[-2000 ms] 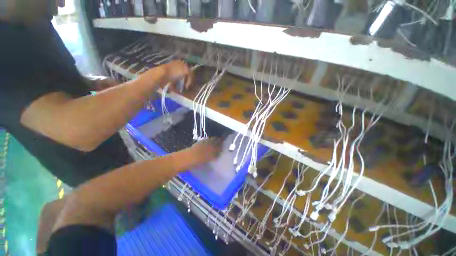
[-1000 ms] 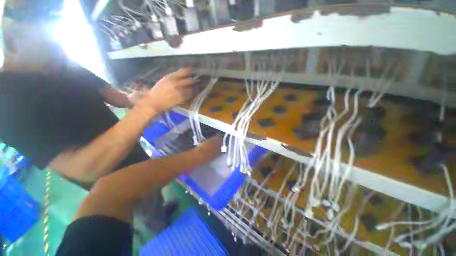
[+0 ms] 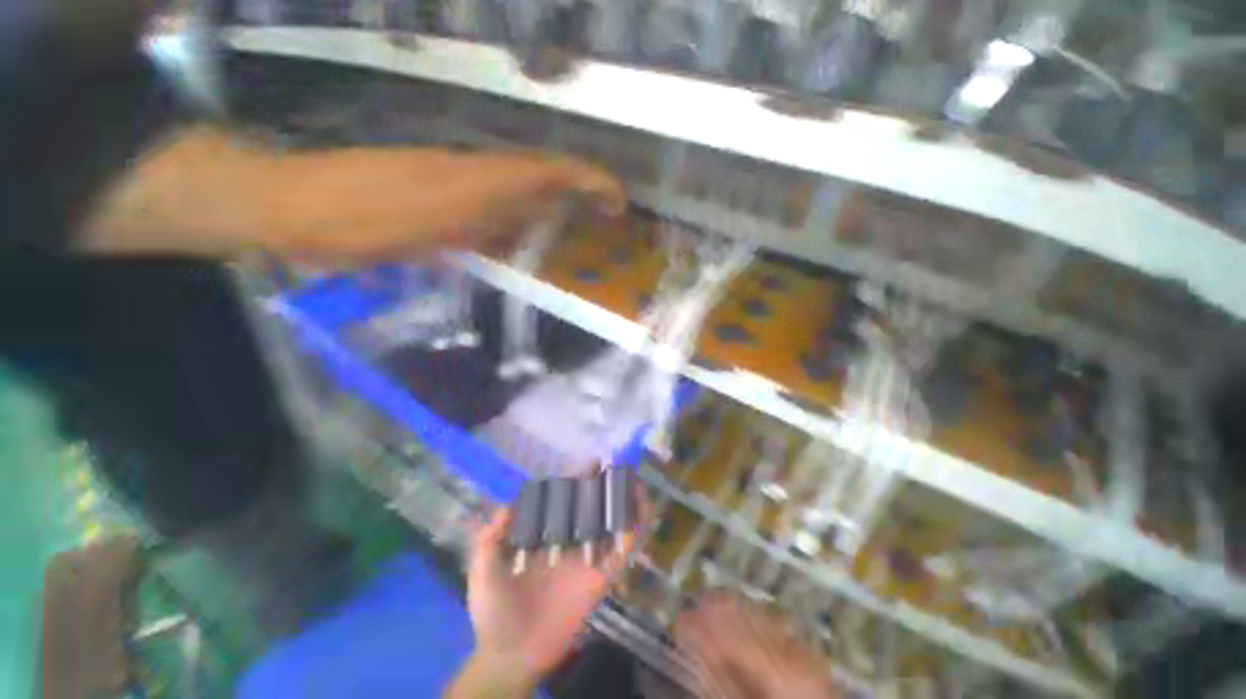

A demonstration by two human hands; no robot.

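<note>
My left hand (image 3: 540, 601) is palm up at the lower middle, below the tray's front corner. It holds a row of several dark power adapters (image 3: 574, 508) side by side, prongs pointing down toward my palm. My right hand (image 3: 752, 649) is blurred at the bottom edge, right of my left hand; its fingers and any contents cannot be made out. The blue tray (image 3: 396, 410) sits against the rack with dark adapters (image 3: 444, 376) at its far part and a pale grey area (image 3: 567, 417) nearer.
White cables (image 3: 875, 396) hang in bunches over the chipped white shelf edge (image 3: 799, 414). The shelf board (image 3: 772, 321) is orange-brown with dark spots. Another person's arm (image 3: 342, 198) reaches over the shelf at left. A blue object (image 3: 369, 642) lies low at left; the floor is green.
My left hand has come out of the tray and now shows several adapters on its palm. My right hand has entered at the bottom. The other person's arm reaches further right.
</note>
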